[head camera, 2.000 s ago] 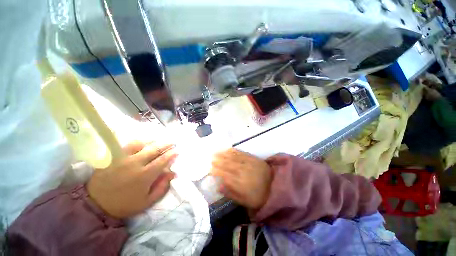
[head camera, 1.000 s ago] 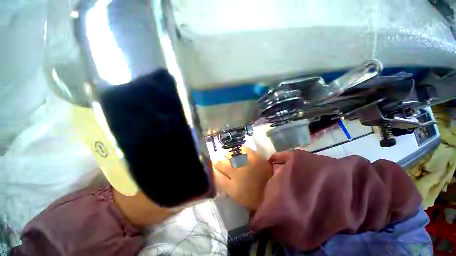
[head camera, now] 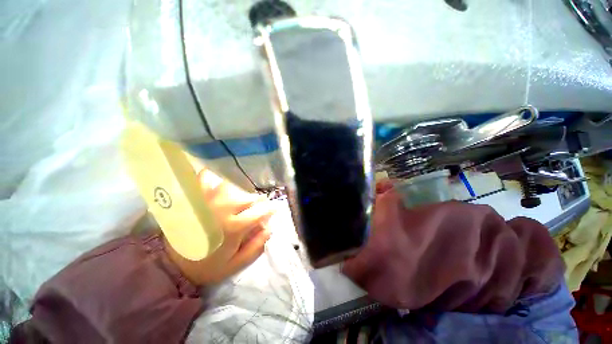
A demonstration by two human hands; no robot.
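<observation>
White fabric [head camera: 258, 302] lies crumpled below my left hand, with fine dark threads over it. My left hand [head camera: 231, 232] is at the needle area, fingers stretched over the fabric edge, partly behind the pale-yellow lamp [head camera: 176, 198]. My right hand [head camera: 381, 222] shows only in part, right of a big chrome loop [head camera: 325, 148] that hides its fingers. The glossy white sewing machine head [head camera: 429, 60] fills the top. The presser foot is hidden behind the chrome loop.
Tension discs [head camera: 417, 153] and a metal lever [head camera: 503, 127] stand over the right forearm. A blue stick [head camera: 466, 183] lies on the machine bed. White cloth [head camera: 60, 181] is heaped left. Yellowish cloth [head camera: 590, 235] and a red plastic object [head camera: 594, 302] are at right.
The chrome loop has shifted from left to centre of view, uncovering my left hand's fingers and covering the needle area and right fingers. Lamp and machine parts appear further right than a second ago.
</observation>
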